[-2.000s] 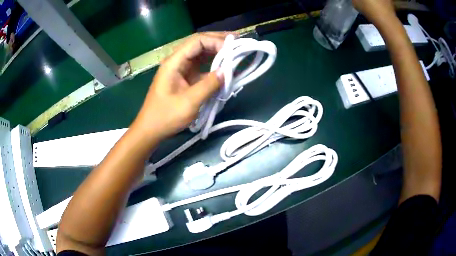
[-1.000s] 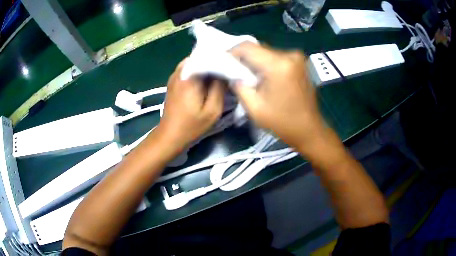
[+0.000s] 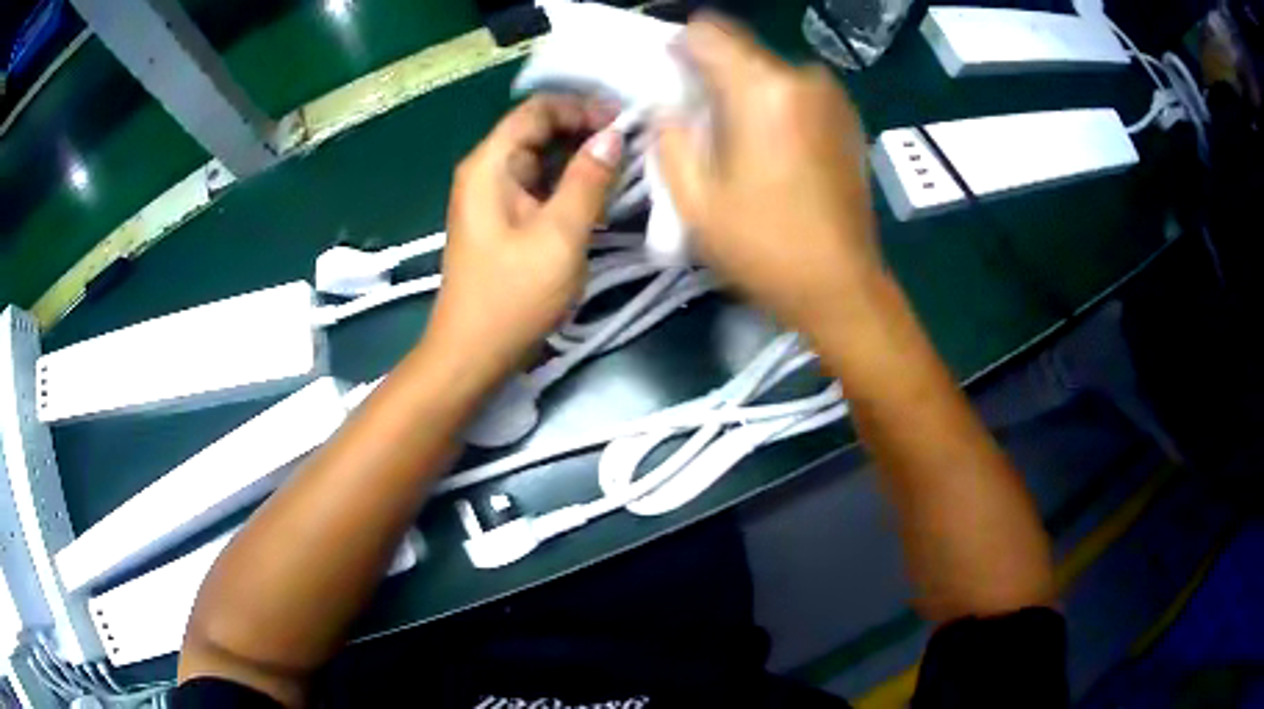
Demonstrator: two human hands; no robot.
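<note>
My left hand pinches a white coiled cord between thumb and fingers, above the bench. My right hand, blurred, holds a white wiping cloth against the same cord; the cloth's free end sticks out to the left over my left hand. Three white power strips lie at the left: an upper one, a middle one and a lower one, partly behind my left forearm. A plug and its looped cord lie near the front edge. Another plug lies beside the upper strip.
Stacked white strips stand at the far left with cords hanging down. Two more strips lie at the right, one with a dark band. A clear plastic bottle is at the back. A grey post rises at the rail.
My right hand has come from the far right with the cloth to the cord in my left hand. Over the last second both hands stay together there, and the cloth has shifted slightly upward.
</note>
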